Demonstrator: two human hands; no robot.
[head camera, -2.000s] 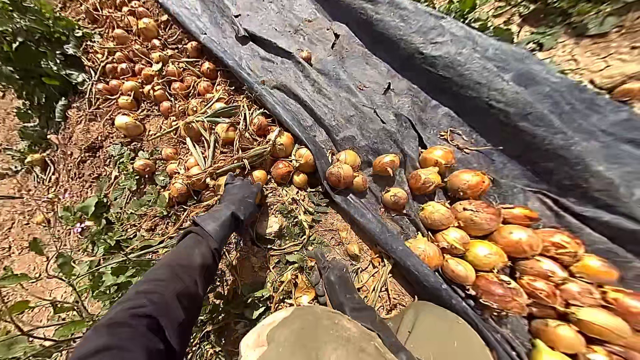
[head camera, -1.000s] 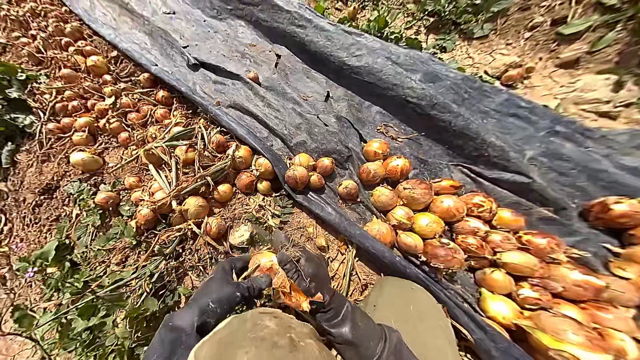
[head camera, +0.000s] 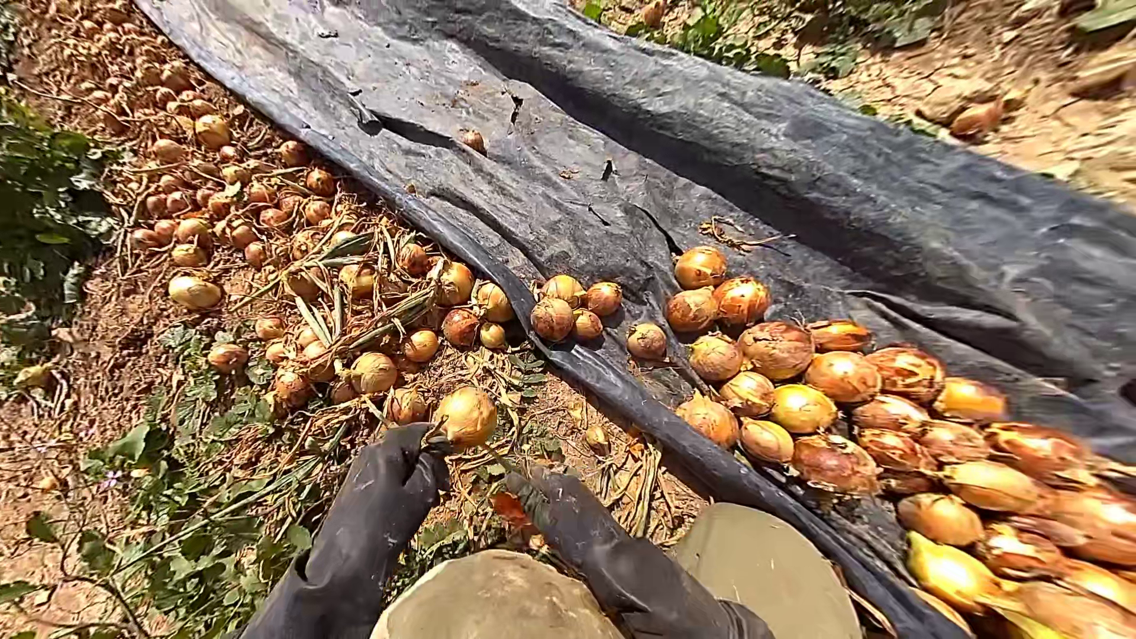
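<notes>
A round yellow onion (head camera: 467, 417) is at the fingertips of my left hand (head camera: 410, 466), which wears a dark glove and pinches the stem. My right hand (head camera: 555, 501), gloved too, is just right of that onion; its fingertips are partly hidden and what they hold, if anything, is unclear. Above my hands, onions with dry stalks (head camera: 373, 373) lie on the soil. Right of them, a small group of onions (head camera: 568, 311) rests on the edge of a dark plastic sheet (head camera: 568, 186). A large heap of onions (head camera: 843, 377) covers the sheet at the lower right.
My knees (head camera: 497, 599) are below my hands, close to the sheet's rolled edge (head camera: 621, 399). Green weeds (head camera: 204, 497) grow at the left. A long row of smaller onions (head camera: 204, 204) stretches to the upper left. Cracked soil (head camera: 1038, 98) borders the sheet at the upper right.
One second ago both hands were together around an onion with loose, peeling skin near my knees. Now they are apart, with a smooth yellow onion at my left hand.
</notes>
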